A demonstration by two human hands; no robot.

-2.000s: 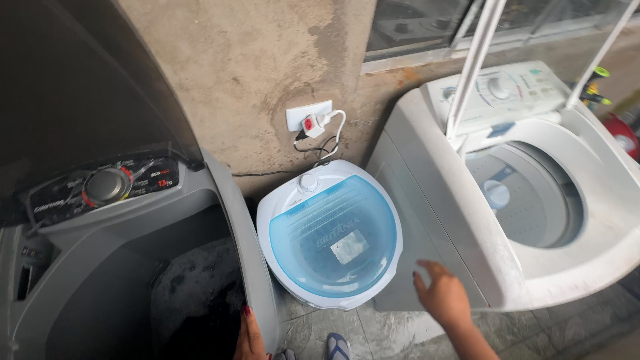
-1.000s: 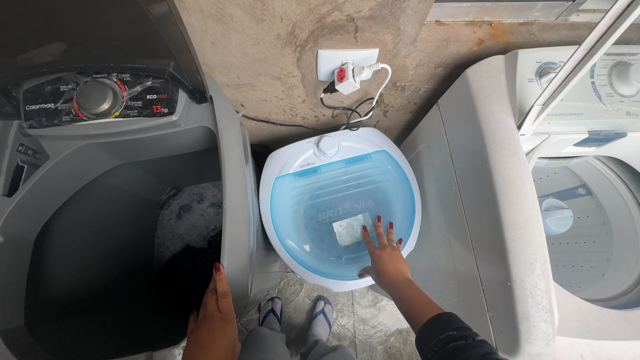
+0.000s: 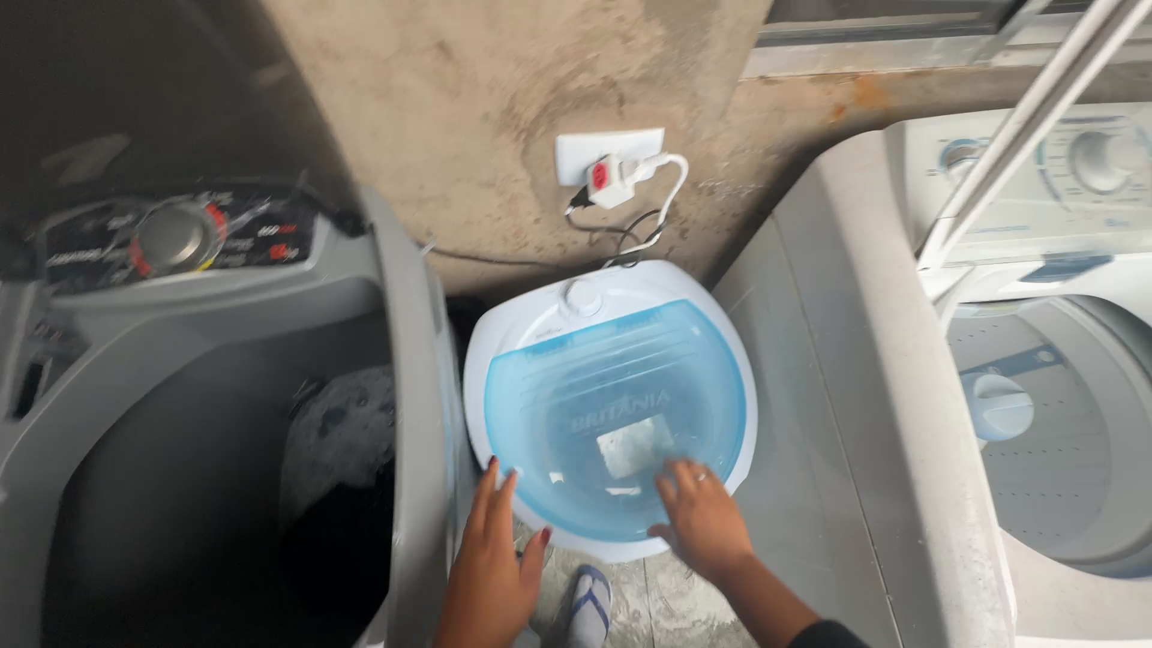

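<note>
A small round white Britânia spin dryer or washer (image 3: 477,405) stands between two larger machines, its translucent blue lid (image 3: 576,387) down. My left hand (image 3: 495,562) is at the front left edge of the lid, fingers apart and holding nothing. Over the lid's front right part is my right hand (image 3: 706,522), slightly blurred, empty, with fingers spread; whether it touches the lid I cannot tell. At the left, a grey Colormaq washing machine (image 3: 418,405) stands open, with sudsy water (image 3: 346,427) and dark cloth (image 3: 337,549) inside.
A white top-loading washing machine (image 3: 873,360) with its lid raised stands at the right. On the concrete wall, an outlet (image 3: 576,157) holds a plug adapter (image 3: 610,180) with a white cord and a dark cord. A foot in a flip-flop (image 3: 591,598) is on the tiled floor below.
My left hand has moved from the grey machine's rim to the blue lid's left edge. My right hand, right of the small machine two seconds ago, is now over its lid.
</note>
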